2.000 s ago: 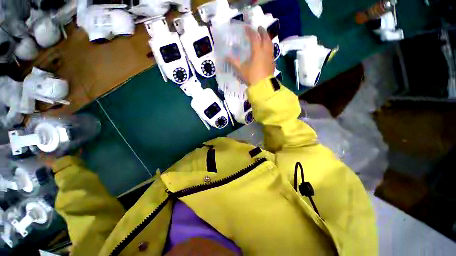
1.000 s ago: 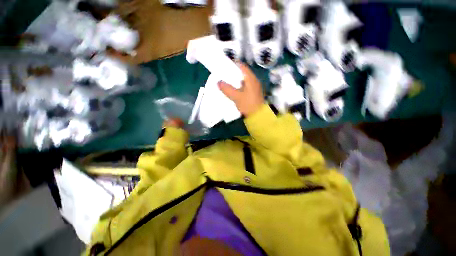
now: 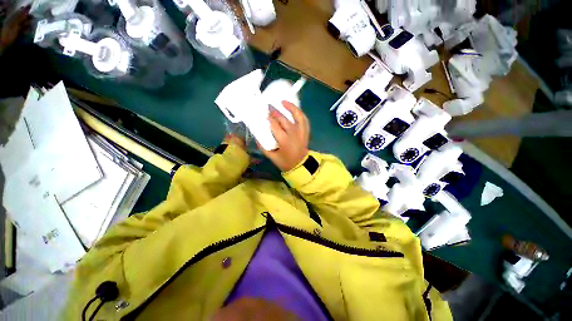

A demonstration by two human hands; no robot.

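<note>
My right hand (image 3: 290, 136) grips a white security camera (image 3: 251, 106) above the green bench, in front of my chest. The camera is tilted and its lens face cannot be seen. My left hand (image 3: 236, 142) is just below and left of it, partly hidden. A faint clear air-column bag (image 3: 236, 128) shows at the left hand, under the camera; the fingers around it are mostly covered. Unbagged white cameras (image 3: 394, 128) lie in a row to the right, black panels and lens rings up. Bagged cameras (image 3: 216, 30) lie at the upper left with their brackets sticking out.
White printed sheets (image 3: 53, 182) are stacked at the left, by the bench edge. A tan cardboard sheet (image 3: 307, 53) lies under more cameras at the back. A white scrap (image 3: 491, 193), a dark blue cloth (image 3: 467, 175) and a brown-orange cylinder (image 3: 525, 247) are on the right.
My right hand has come from the camera row to my chest with a camera. My left hand has left the bagged cameras and come in under it. The view has turned.
</note>
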